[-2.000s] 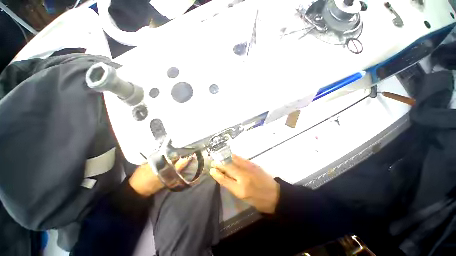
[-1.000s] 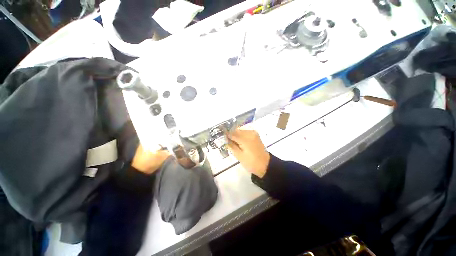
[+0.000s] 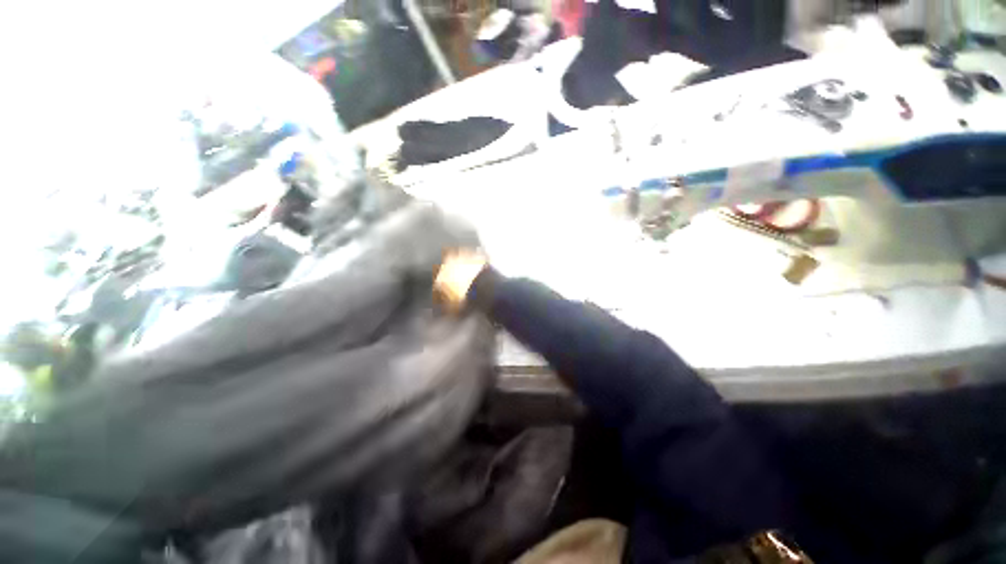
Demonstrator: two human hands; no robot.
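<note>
A large grey garment [image 3: 331, 331] stretches blurred across the left and middle of the view, left of the white sewing machine [image 3: 706, 138]. My right hand [image 3: 458, 278] is small and blurred at the garment's upper right part, its dark sleeve coming from the lower right. Its fingers appear closed on the cloth. My left hand is not visible. The needle area [image 3: 659, 209] under the machine head has no cloth at it.
Red-handled scissors [image 3: 778, 212] lie under the machine arm, with a small brown tag [image 3: 800, 268] near them. The table's front edge [image 3: 772, 380] runs to the right. Bright glare covers the upper left. A tan shape at the bottom is unclear.
The view has swung left and up. The garment has left the needle area and spread across the left. My right hand has gone from the needle area to the cloth. My left hand has left view.
</note>
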